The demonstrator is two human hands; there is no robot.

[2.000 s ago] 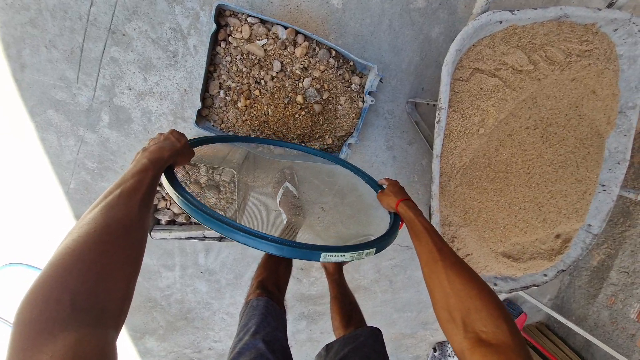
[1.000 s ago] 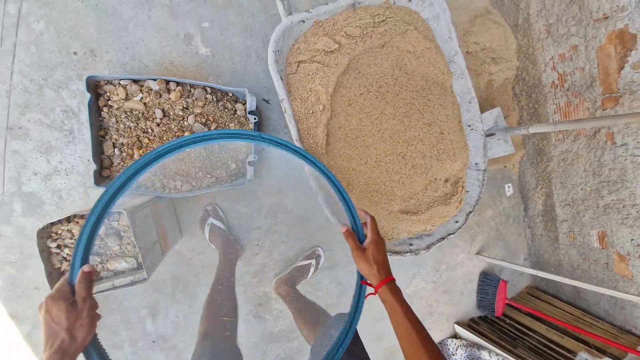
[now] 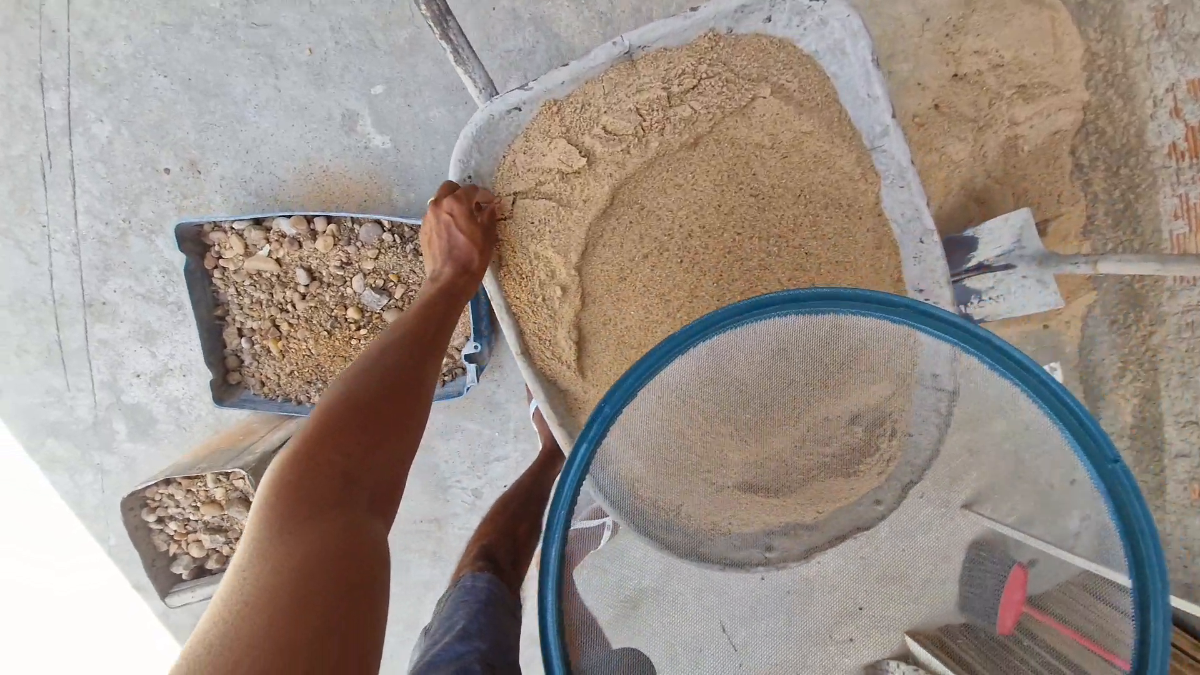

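Observation:
My left hand (image 3: 459, 234) is closed at the left rim of a wheelbarrow tray (image 3: 905, 178), its fingers at the edge of the sand (image 3: 741, 216) that fills it. A round sieve with a blue rim (image 3: 825, 302) and fine mesh is tilted over the lower part of the tray and the floor at the lower right. The sand and the tray's lower rim show through the mesh. My right hand is out of view, and what holds the sieve is not visible.
A plastic bin of stones and gravel (image 3: 319, 309) lies left of the tray, with a metal container of pebbles (image 3: 197, 525) below it. A shovel (image 3: 1008, 262) rests at the right by spilled sand (image 3: 994, 103). A broom (image 3: 1011, 598) and wooden boards are seen through the mesh.
My left hand has let go of the sieve rim and moved to the wheelbarrow's rim. The sieve, earlier held in both hands, is now over the tray's lower part. The view has shifted.

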